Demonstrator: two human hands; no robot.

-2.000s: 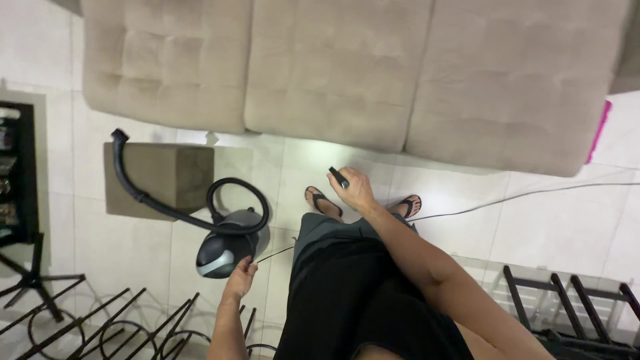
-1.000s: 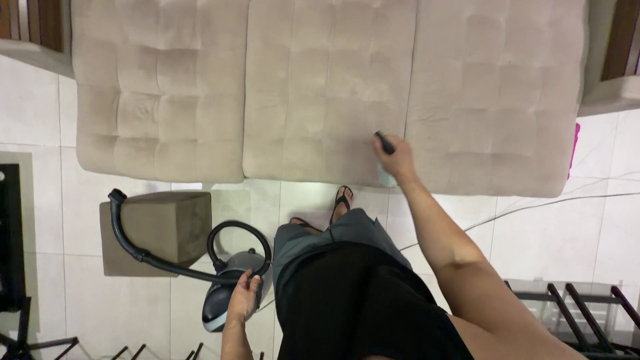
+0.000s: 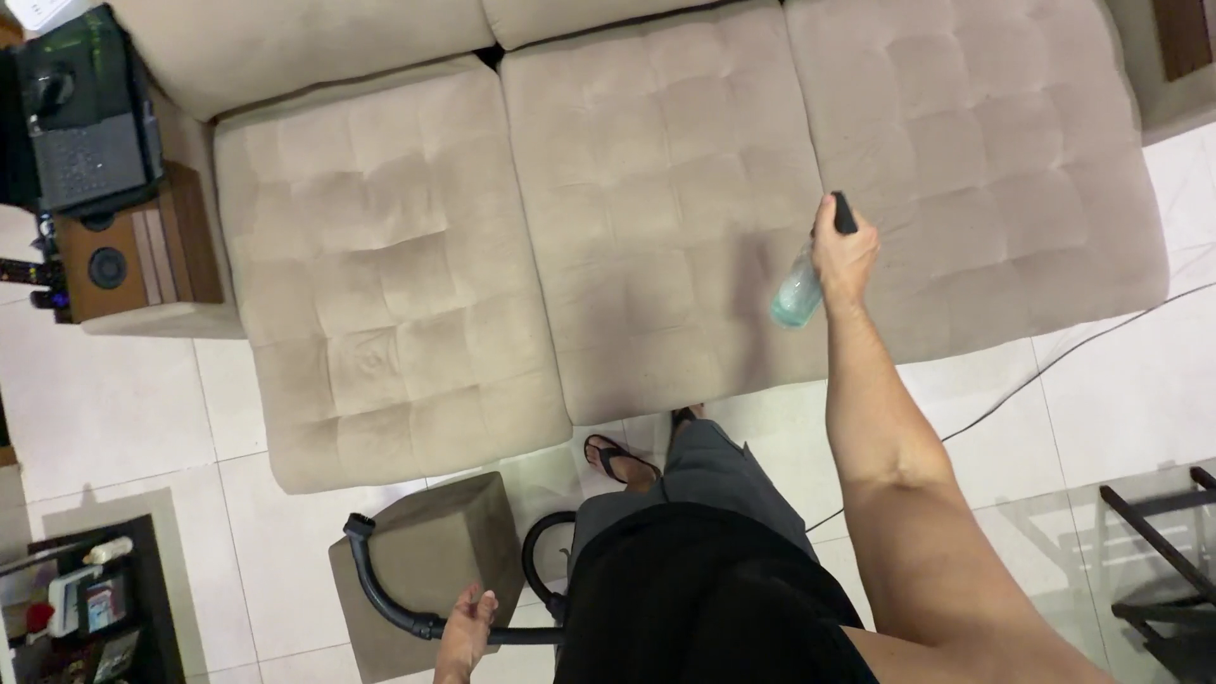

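Observation:
My right hand (image 3: 845, 255) grips the neck of a clear spray bottle (image 3: 798, 293) with a black spray head and pale blue-green liquid at its base. It is held over the sofa, near the seam between the middle seat cushion (image 3: 655, 171) and the right seat cushion (image 3: 988, 190). My left hand (image 3: 468, 629) is low, beside the black vacuum hose (image 3: 527, 636), fingers apart; nothing shows in it. The hose lies across a taupe pouf (image 3: 427, 551). The vacuum cleaner's body is hidden behind my torso.
A beige tufted sofa spans the view. On its left arm are a wooden speaker box (image 3: 142, 261) and a black bag (image 3: 90, 114). A dark shelf (image 3: 142, 608) with small items stands lower left. A thin cable (image 3: 1026, 380) crosses the tiled floor at right, near a dark metal frame (image 3: 1164, 560).
My left hand has left the vacuum cleaner and is near the hose. The right hand with the bottle has moved from in front of the sofa to over its cushions. The view has shifted and tilted.

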